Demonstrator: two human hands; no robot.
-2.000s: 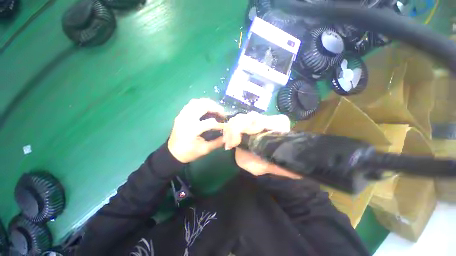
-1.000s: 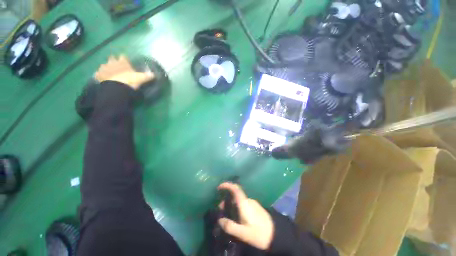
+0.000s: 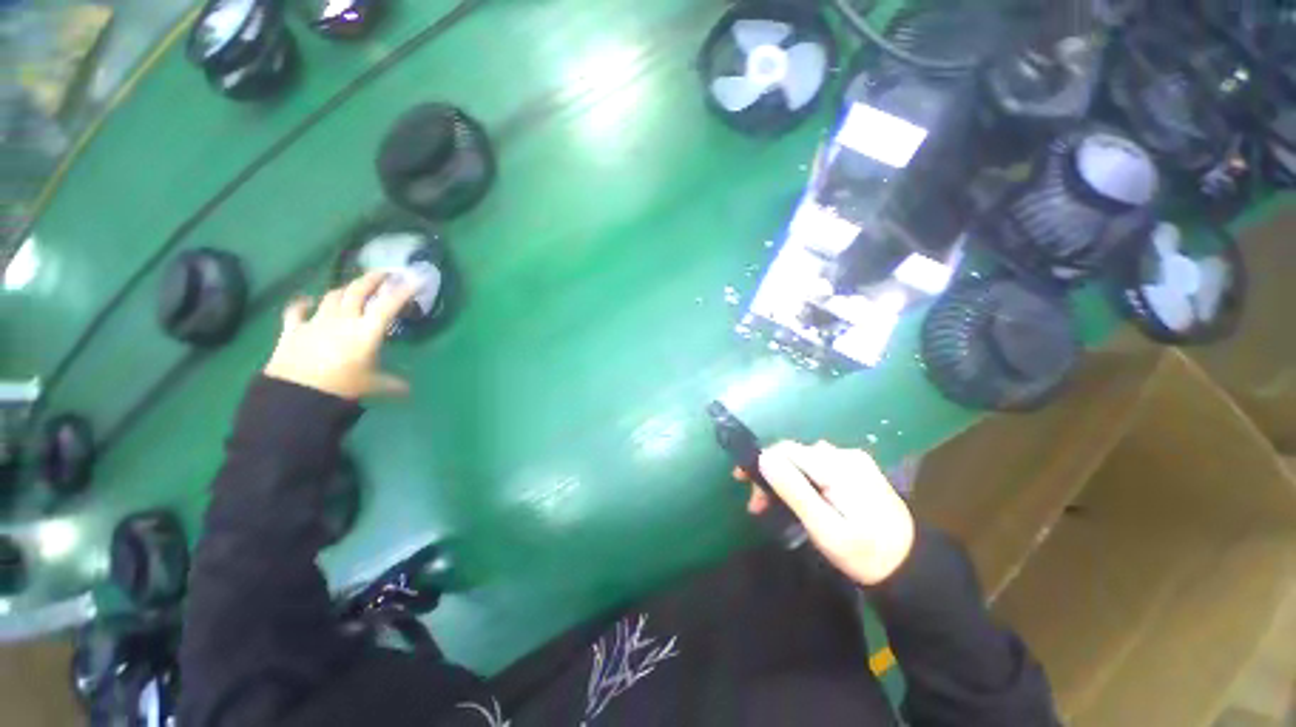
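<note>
My left hand is at the left, fingers apart, its fingertips over the near edge of an open-fronted fan head with pale blades. Whether it grips the fan is not clear. My right hand is closed around a small black elongated part, whose upper end sticks out toward the bench; the fingers hide the rest. The blue-white screw tray lies ahead of the right hand, with shiny small screws on and around its near edge. A dark shape covers part of the tray.
A fan pile lies behind and right of the tray. Fan heads stand at the far middle, at the left and farther left. An open cardboard carton is at the lower right. More black fans lie at lower left.
The screwdriver has left my right hand since the oldest frame. My left hand left the work, reached left to the fans and now is at another fan head. The view has shifted.
</note>
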